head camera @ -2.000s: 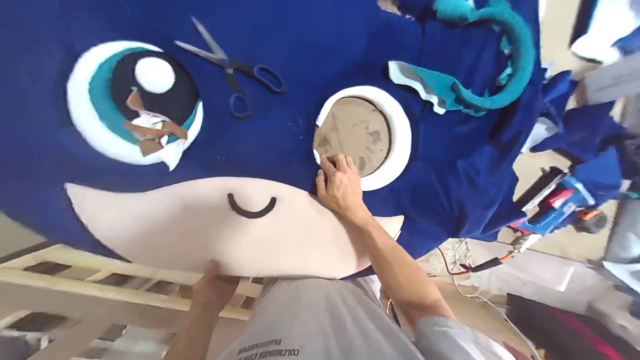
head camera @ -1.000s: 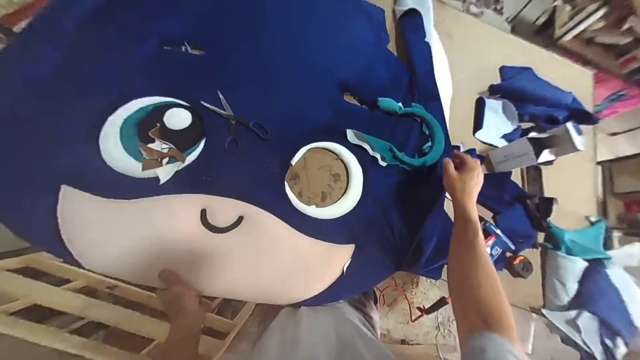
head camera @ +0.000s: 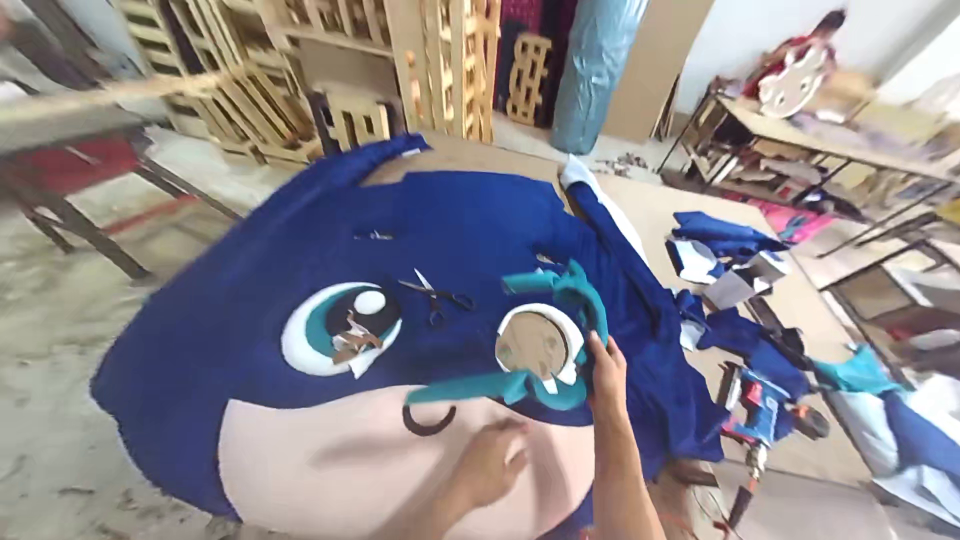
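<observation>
A large blue fabric panel [head camera: 465, 217] with a pale pink mouth piece [head camera: 330, 465] lies spread before me. My right hand [head camera: 607, 367] holds a curved teal fabric strip [head camera: 592, 304], whose lower end hangs over the pink piece. My left hand [head camera: 491, 461] hovers over or rests on the pink piece with nothing in it, fingers partly curled. A white fabric ring [head camera: 574, 337] with a bare round centre lies left of my right hand. Black-handled scissors [head camera: 435, 292] lie opened between the ring and a finished-looking eye [head camera: 300, 337], which has small scraps [head camera: 356, 341] on it.
On the board at right are a blue and red power tool [head camera: 757, 409], blue fabric scraps [head camera: 724, 232] and a white box [head camera: 731, 289]. Wooden pallets [head camera: 262, 112] and a wrapped blue roll [head camera: 596, 75] stand behind. A person [head camera: 817, 45] is at a far table [head camera: 787, 135].
The teal strip, which lay right of the ring, is now lifted in my right hand and drawn toward me. My left hand has moved from the near edge onto or over the pink piece. The view has tilted up.
</observation>
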